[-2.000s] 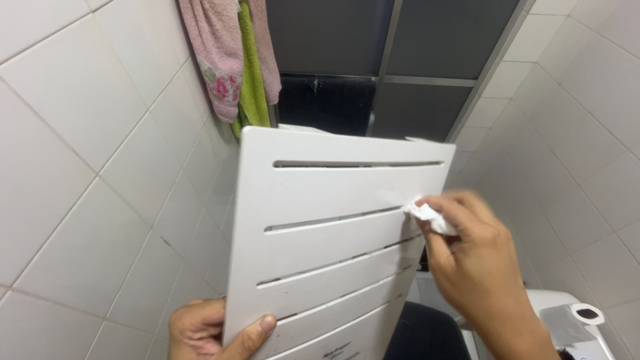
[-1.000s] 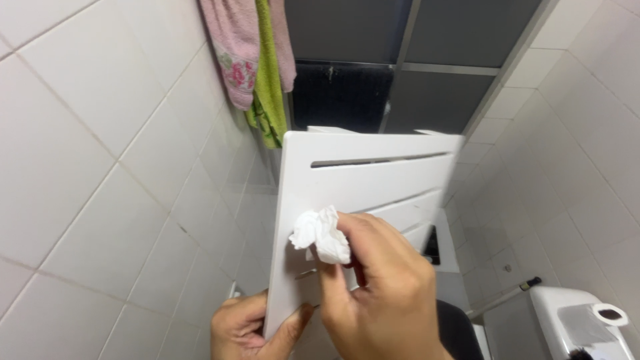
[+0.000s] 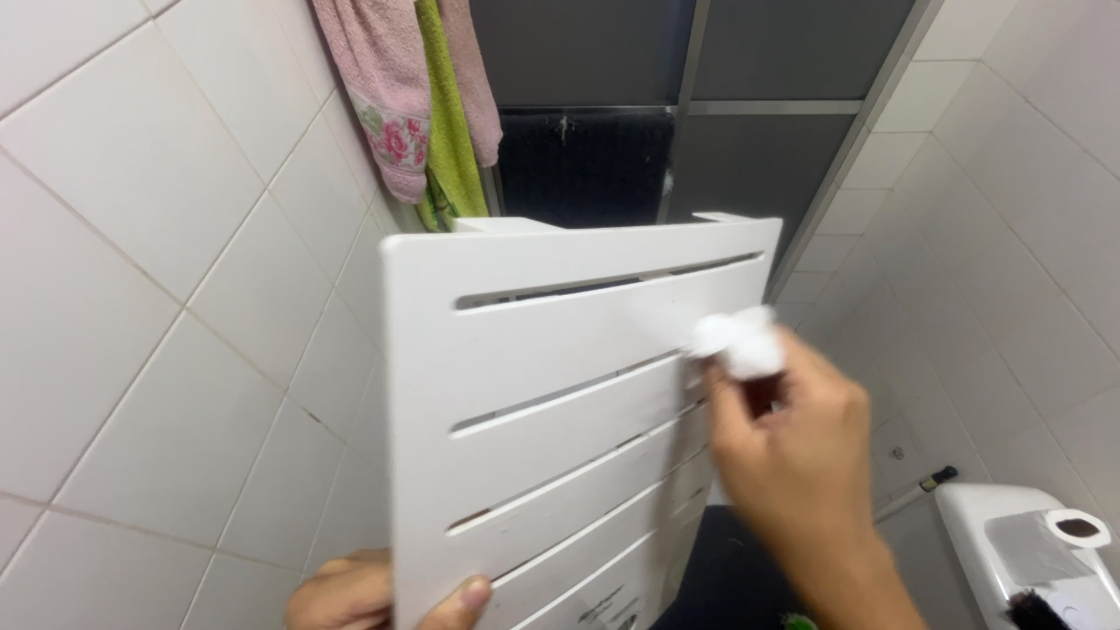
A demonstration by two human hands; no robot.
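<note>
A white slotted panel [image 3: 560, 341] stands tilted in front of me, with several long slots across its face and dark printing near its bottom. At its lower left edge my left hand [image 3: 385, 595] grips it, thumb on the front face and fingers partly hidden beyond the edge. My right hand [image 3: 787, 437] pinches a crumpled white tissue or cloth [image 3: 739, 339] near the panel's right side, around the second slot. The tissue is slightly blurred, and whether it touches the face is hard to tell. White parts jut out behind the panel's top edge.
Pink towels [image 3: 381, 79] and a green towel [image 3: 451, 114] hang at the upper left by the tiled wall [image 3: 236, 262]. Dark framed panels [image 3: 586, 52] stand behind. At lower right, a toilet paper roll [image 3: 1078, 528] and a dark brush [image 3: 1034, 610] rest on a white cistern [image 3: 971, 516].
My right hand with the tissue has moved from the panel's left side to its right side since one second ago. My left hand still holds the lower left edge.
</note>
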